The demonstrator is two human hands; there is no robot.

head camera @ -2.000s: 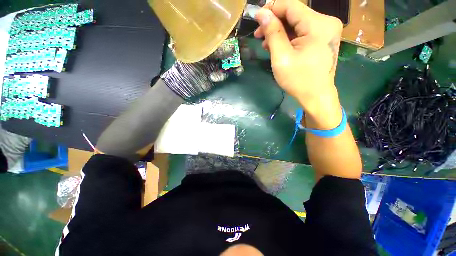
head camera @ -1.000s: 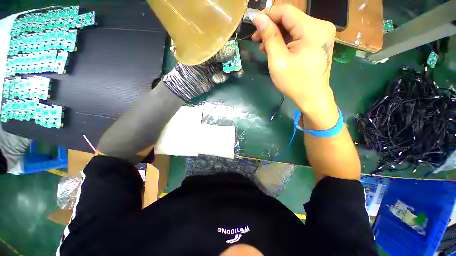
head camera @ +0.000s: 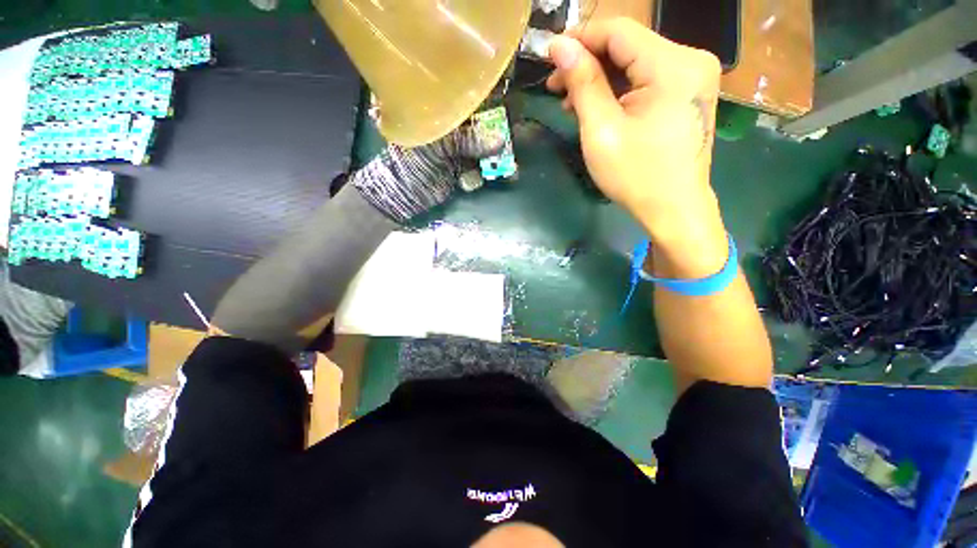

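My left hand (head camera: 434, 171), in a striped knit glove and grey sleeve, holds a small green-and-white circuit board (head camera: 498, 161) under the lower rim of the amber fume hood (head camera: 429, 64). The hood hides part of the glove's fingers. My right hand (head camera: 632, 118) is bare, with a blue wrist strap (head camera: 702, 283). Its thumb and index finger are pinched together beside the hood, at a small whitish piece (head camera: 539, 43). What exactly it pinches is too small to tell.
Rows of boards (head camera: 91, 91) lie on a black sheet (head camera: 252, 150) at left. White paper (head camera: 429, 294) lies at the bench's front edge. A black cable pile (head camera: 873, 262) is at right. A dark phone (head camera: 699, 27) lies on the wooden shelf (head camera: 773, 59). A blue bin (head camera: 900, 428) is below right.
My left hand and the board have moved slightly down, away from the hood rim. The dark lead that hung below the right hand no longer shows there. My right hand has hardly moved.
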